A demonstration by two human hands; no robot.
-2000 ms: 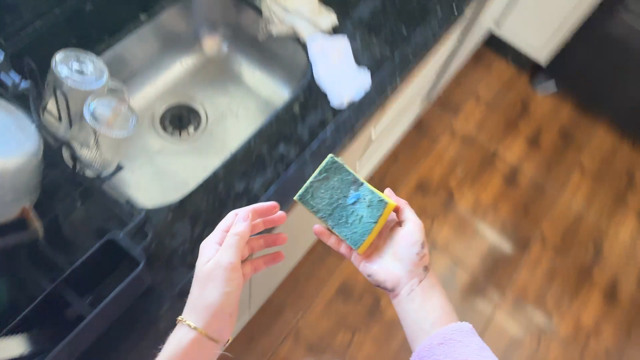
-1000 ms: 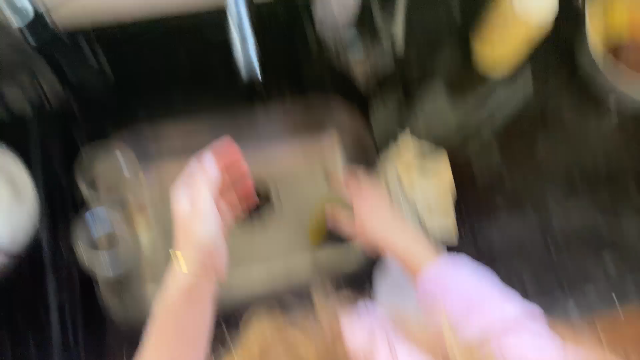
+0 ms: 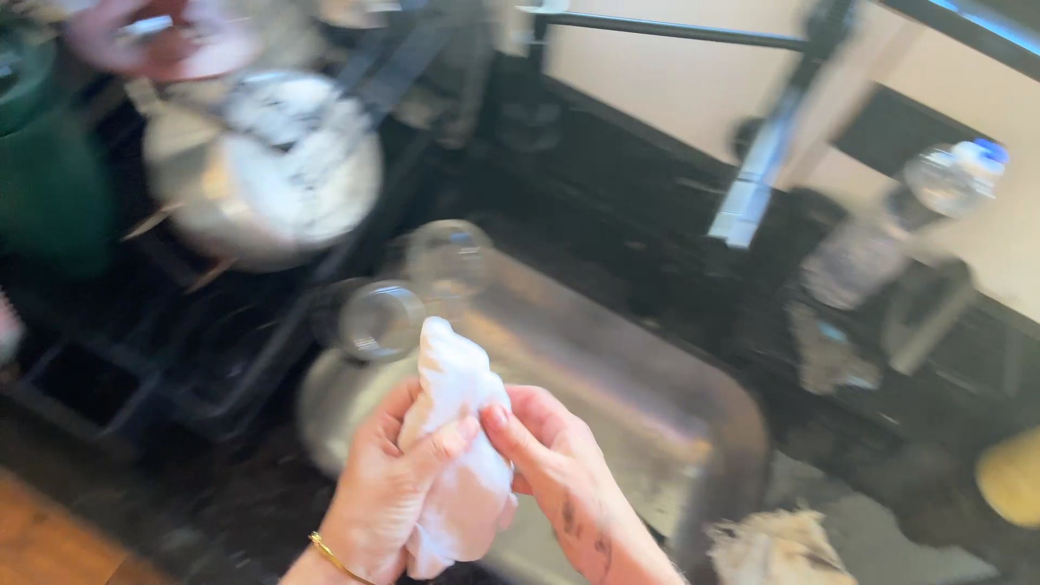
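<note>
A bunched white cloth (image 3: 459,463) is held up between both hands, over the near left part of the stainless steel sink (image 3: 601,349). My left hand (image 3: 390,475), with a gold bracelet at the wrist, grips the cloth from the left, its thumb across the front. My right hand (image 3: 561,459) pinches the cloth from the right with thumb and fingers. Just beyond the cloth, a clear glass (image 3: 382,321) and another clear glass (image 3: 449,258) stand at the sink's left edge. The cloth hides part of the sink.
A metal pot (image 3: 268,179) rests in a black dish rack (image 3: 219,382) at left. The faucet (image 3: 751,183) reaches over the dark counter behind the sink. A clear bottle (image 3: 934,191) is at the back right, and a crumpled beige cloth (image 3: 780,548) lies at the near right.
Two seconds ago my right hand held a green and yellow sponge and the white cloth lay beside the sink. Now both hands hold the cloth. The view has swung toward the rack.
</note>
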